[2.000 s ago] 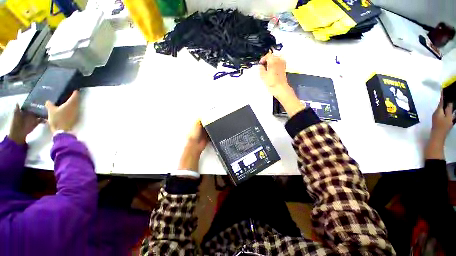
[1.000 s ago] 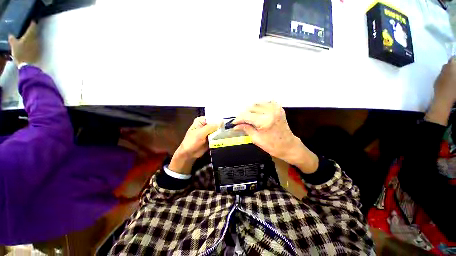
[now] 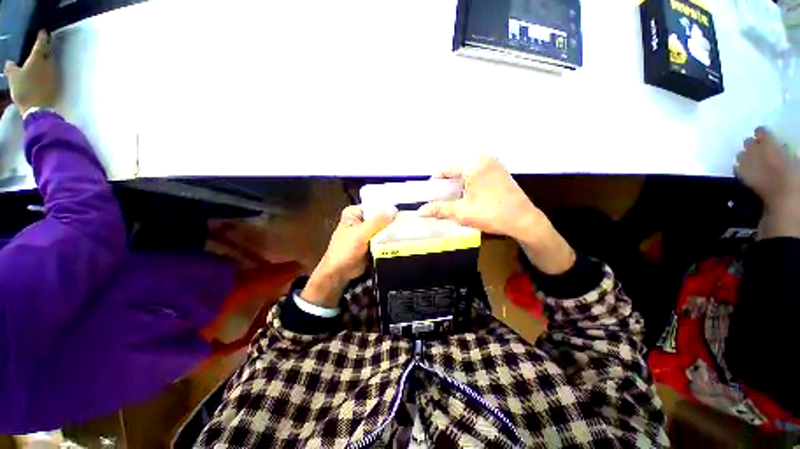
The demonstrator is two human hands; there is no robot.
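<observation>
A black carton (image 3: 425,289) with small white back text stands against my lap, its yellow edge and pale open flap (image 3: 425,230) at the top. A short black strap (image 3: 409,207) lies across the pale flap. My left hand (image 3: 346,250) grips the carton's upper left side, thumb on the flap. My right hand (image 3: 491,206) holds the flap from the right, its thumb near the strap. The fingers behind the flap are hidden.
On the white table (image 3: 263,105), stacked black cartons (image 3: 519,31) lie back side up, and a thick carton with a cartoon (image 3: 680,48) stands to their right. A purple sleeve (image 3: 70,167) is at left. Another person's hand (image 3: 767,171) is at right.
Since two seconds ago the carton has come from above the table to my lap, and my right hand from the loop pile to its flap. Since one second ago the strap lies flatter across the flap.
</observation>
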